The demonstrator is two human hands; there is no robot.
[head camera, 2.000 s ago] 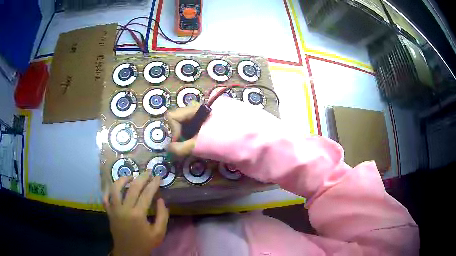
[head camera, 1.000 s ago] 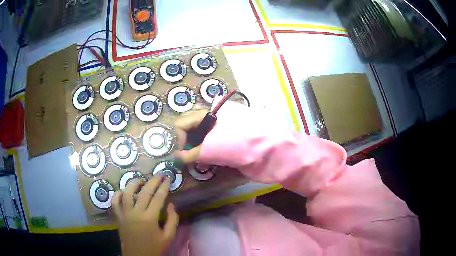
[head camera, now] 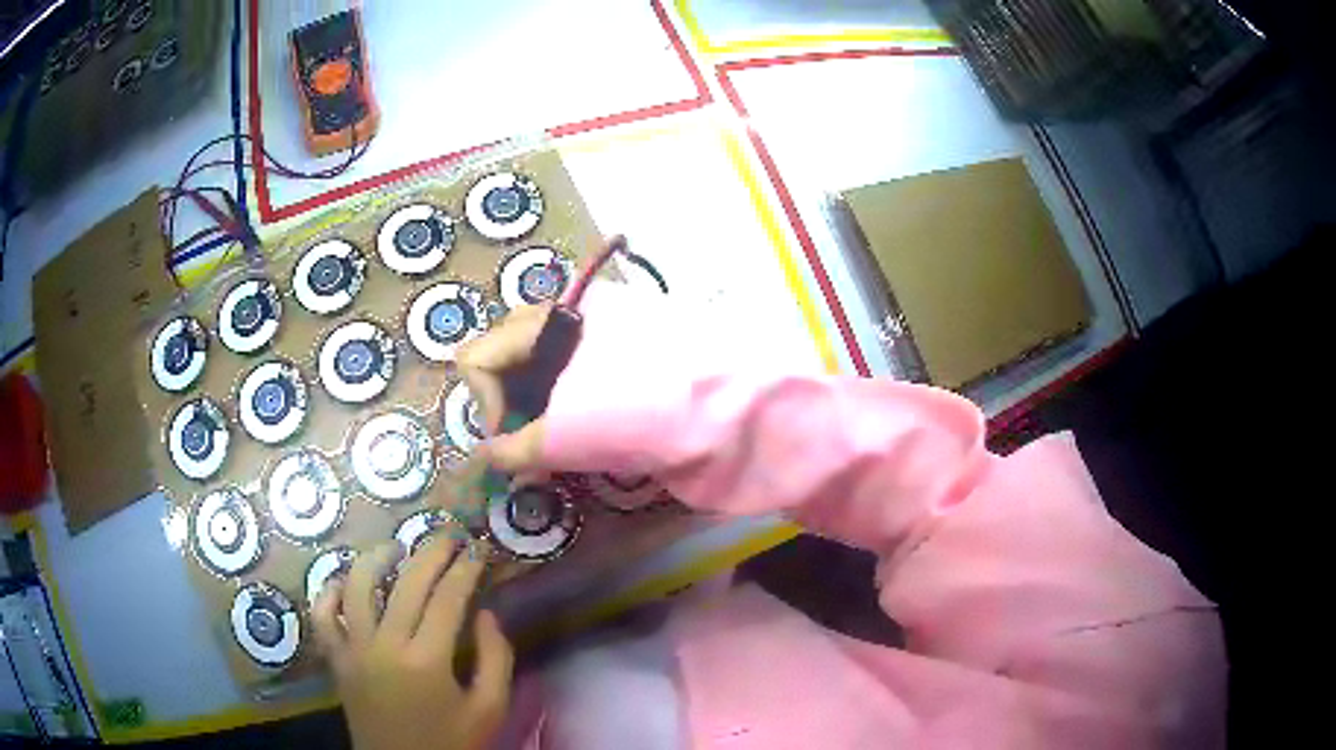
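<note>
Round components with white rings, one of them here (head camera: 359, 362), lie in rows in a clear tray (head camera: 151, 403) over brown board. My right hand (head camera: 506, 381) holds a dark test probe (head camera: 545, 359) like a pen, over the right part of the third row. Its tip is blurred and partly hidden by my fingers. A red and black lead trails from its back. My left hand (head camera: 413, 630) rests with spread fingers on the near row, partly covering components there. It grips nothing.
An orange multimeter (head camera: 333, 84) lies beyond the tray, with thin leads (head camera: 220, 198) running towards the tray. Marked cardboard (head camera: 95, 352) lies at left, a red object (head camera: 22, 440) at far left. A cardboard-topped stack (head camera: 967, 271) is at right, stacked trays (head camera: 1084, 52) behind.
The view has turned, so the tray looks more tilted and further left. My right hand with the probe is over a component further right in the third row. My left hand stays on the near row.
</note>
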